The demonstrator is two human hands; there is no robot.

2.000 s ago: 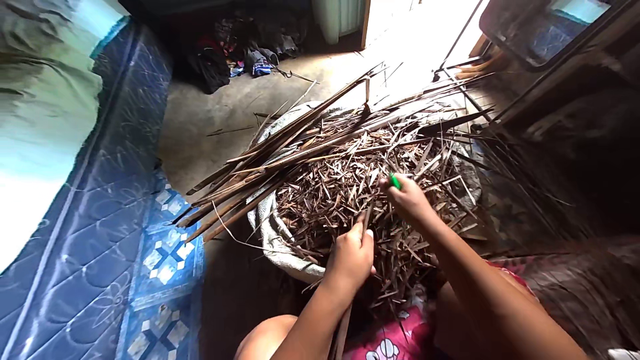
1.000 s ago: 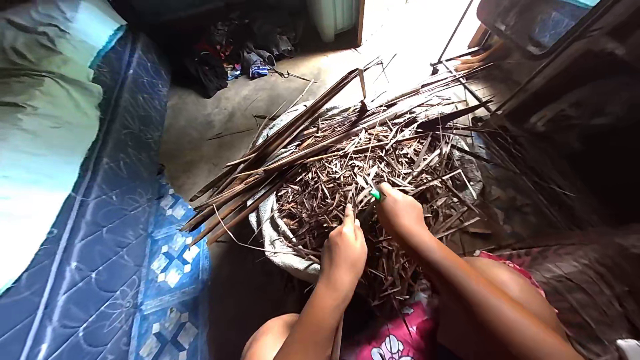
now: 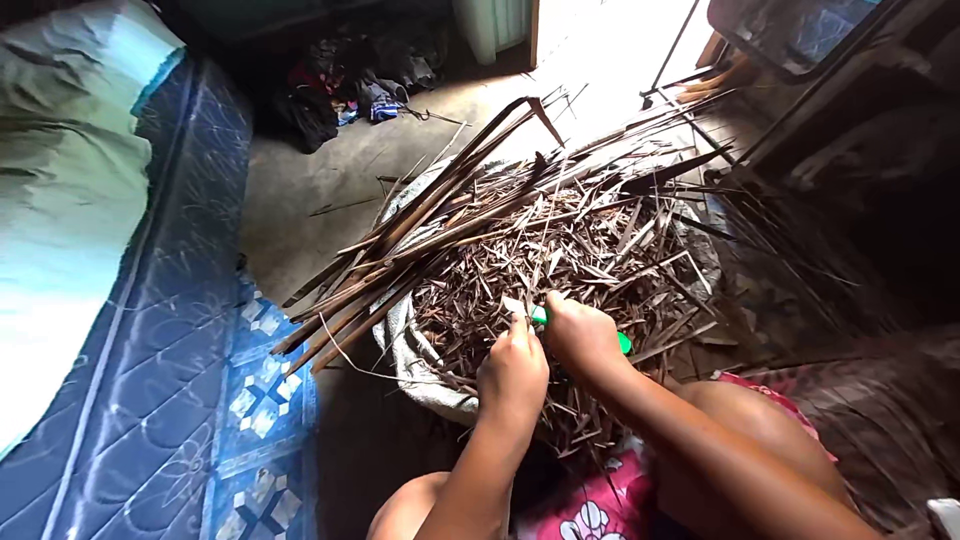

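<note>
My right hand [image 3: 583, 336] is closed around the green handle of a knife [image 3: 540, 314], whose short pale blade points left, just above my left hand. My left hand [image 3: 514, 369] grips thin dry leaf strips, mostly hidden by its fingers. Both hands are close together over a white woven sack [image 3: 420, 382] with its rim rolled open, full of short cut pieces of dry brown leaf [image 3: 555, 259]. Long dry leaf strips [image 3: 420, 225] lie in a bundle across the sack's far and left side.
A blue quilted mattress [image 3: 172, 247] with a pale green sheet [image 3: 67, 195] stands at the left, beside blue patterned floor covering [image 3: 262, 397]. Clothes [image 3: 375, 97] lie on the floor at the back. Dark furniture is at the right. My knees flank a pink printed cloth [image 3: 589, 510].
The knife's blade and more of its green handle now show, where earlier only a bit of green was visible. My right hand has moved closer to my left hand.
</note>
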